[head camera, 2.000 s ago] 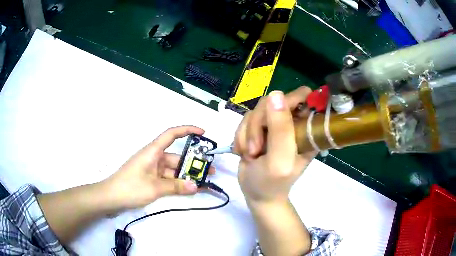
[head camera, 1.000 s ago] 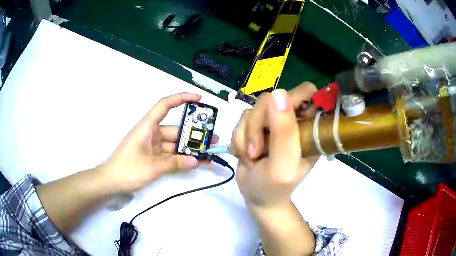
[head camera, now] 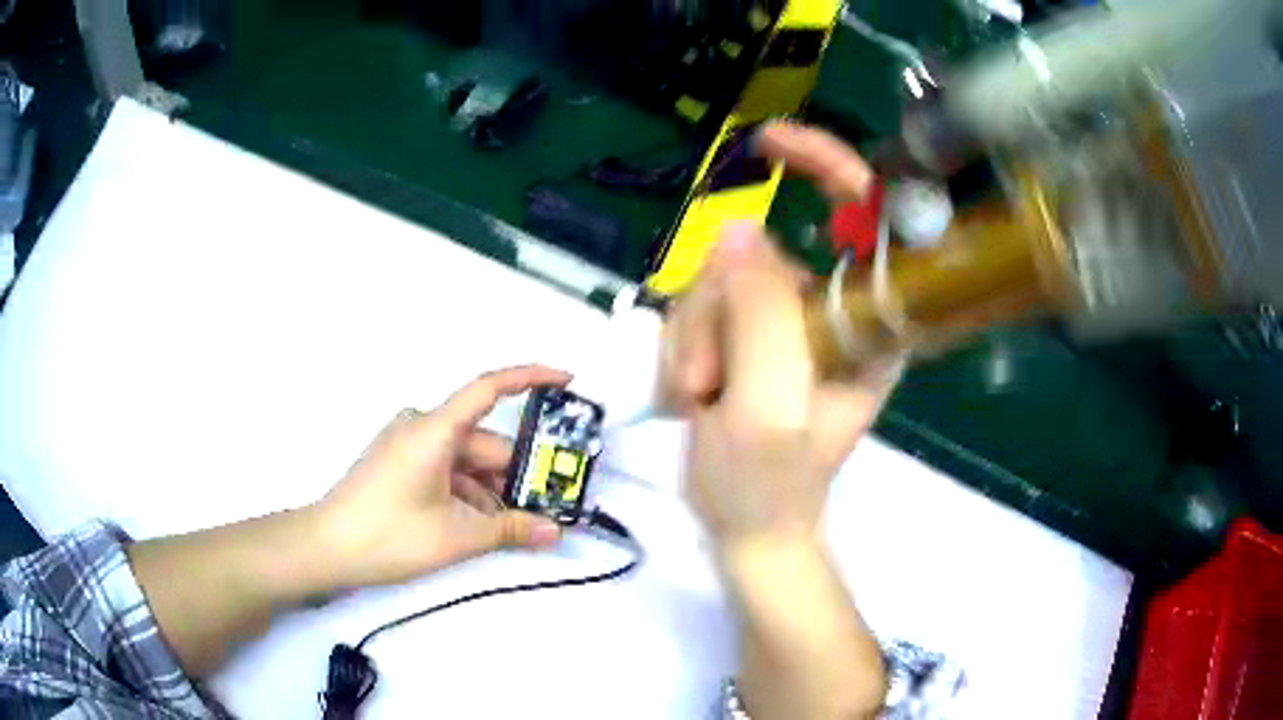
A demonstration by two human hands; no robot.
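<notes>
My left hand (head camera: 422, 485) holds the open black power adapter (head camera: 557, 457) by its edges over the white sheet. Its board faces up, with a yellow-taped transformer (head camera: 564, 476) at the lower part. A thin black cord (head camera: 493, 594) runs from its lower end to a coiled bundle at the bottom left. My right hand (head camera: 760, 380), blurred, grips the amber glue dispensing gun (head camera: 964, 274). One finger is raised away near the red piece (head camera: 854, 225). The pale nozzle (head camera: 633, 411) points at the adapter's right side; whether it touches cannot be told.
The white work sheet (head camera: 253, 310) lies under both hands. A yellow-black striped bar (head camera: 711, 225) stands beyond it on the dark green bench (head camera: 338, 85). Black adapters and cords (head camera: 486, 110) lie on the bench. A red basket (head camera: 1217, 633) is at the lower right.
Since one second ago, the adapter and left hand sit lower in view. The gun has shifted left and tilted up at its rear. One right finger has lifted. The nozzle is now nearer the adapter's upper part.
</notes>
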